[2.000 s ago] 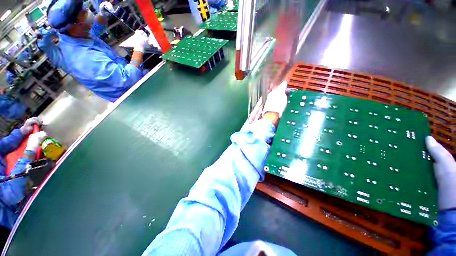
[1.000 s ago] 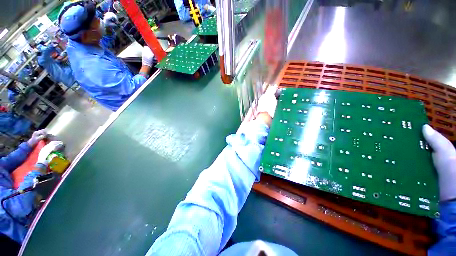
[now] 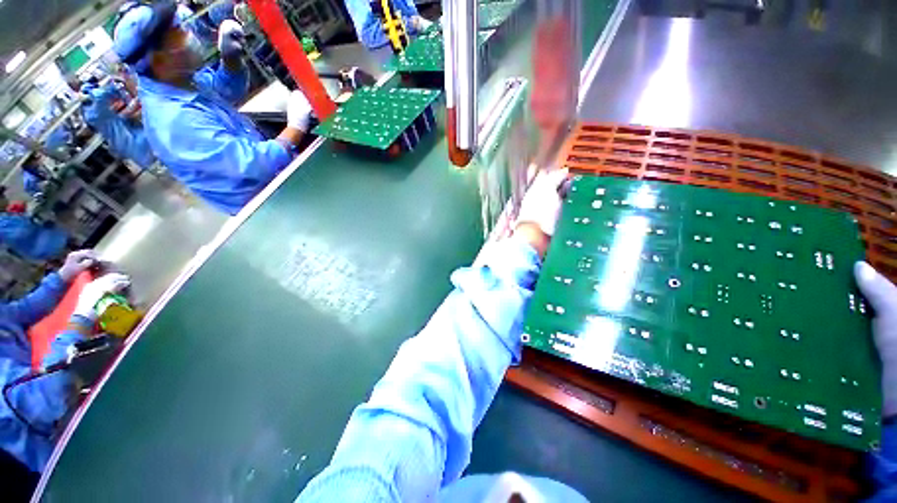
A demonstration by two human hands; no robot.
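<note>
A large green printed circuit board [image 3: 679, 295] with white and silver spots lies over an orange-brown slotted tray [image 3: 600, 398] at the right. My left hand [image 3: 542, 203], in a white glove, holds the board's left edge near its far corner; its fingertips are partly hidden. My right hand [image 3: 878, 319], also gloved in white, is at the board's right edge and is cut off by the picture's edge. The board hides the middle of the tray, and its underside is not visible.
A green conveyor belt [image 3: 256, 344] curves along the left, with spotted boards [image 3: 382, 116] at its far part. A clear guard [image 3: 507, 147] in a metal frame stands by my left hand. Coworkers in blue [image 3: 211, 142] are across the belt, near a red post [image 3: 293, 59].
The view has shifted slightly, so the board sits a little further right than one second ago. Both hands keep their places at its edges. A coworker's arm across the belt has moved.
</note>
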